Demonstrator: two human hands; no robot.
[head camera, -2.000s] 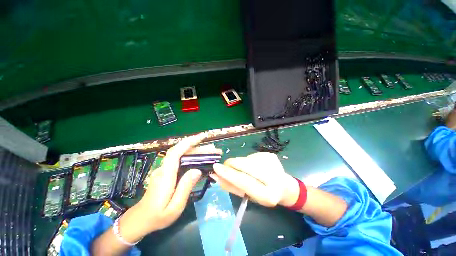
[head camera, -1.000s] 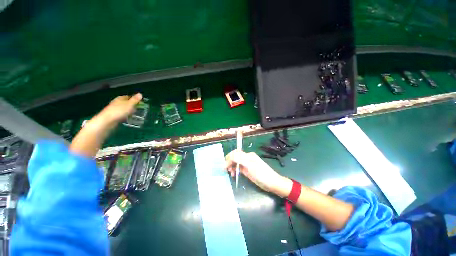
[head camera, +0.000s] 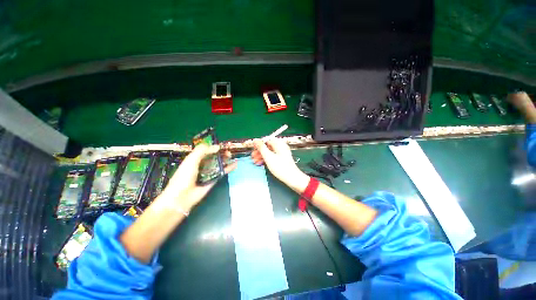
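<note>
My left hand (head camera: 194, 173) holds a half-assembled phone unit (head camera: 210, 157) with a green board, tilted, above the bench near the belt edge. My right hand (head camera: 278, 159) holds a slim pale hand tool (head camera: 274, 133) pointing up and right, close to the phone unit. The pale blue-white work strip (head camera: 256, 234) lies on the bench between my forearms. A loose pile of small black plastic parts (head camera: 329, 162) lies right of my right hand. A red band is on my right wrist.
The black parts tray (head camera: 370, 94) straddles the belt edge. Two red phone units (head camera: 222, 104) and other units lie on the conveyor belt (head camera: 176, 126). Several phone units (head camera: 130, 180) stand grouped at bench left. A second strip (head camera: 432, 193) lies right. Another person's hand (head camera: 522, 104) is at far right.
My left hand has come back from the belt to the bench side and now holds a phone unit. My right hand with the tool has moved up towards the belt edge.
</note>
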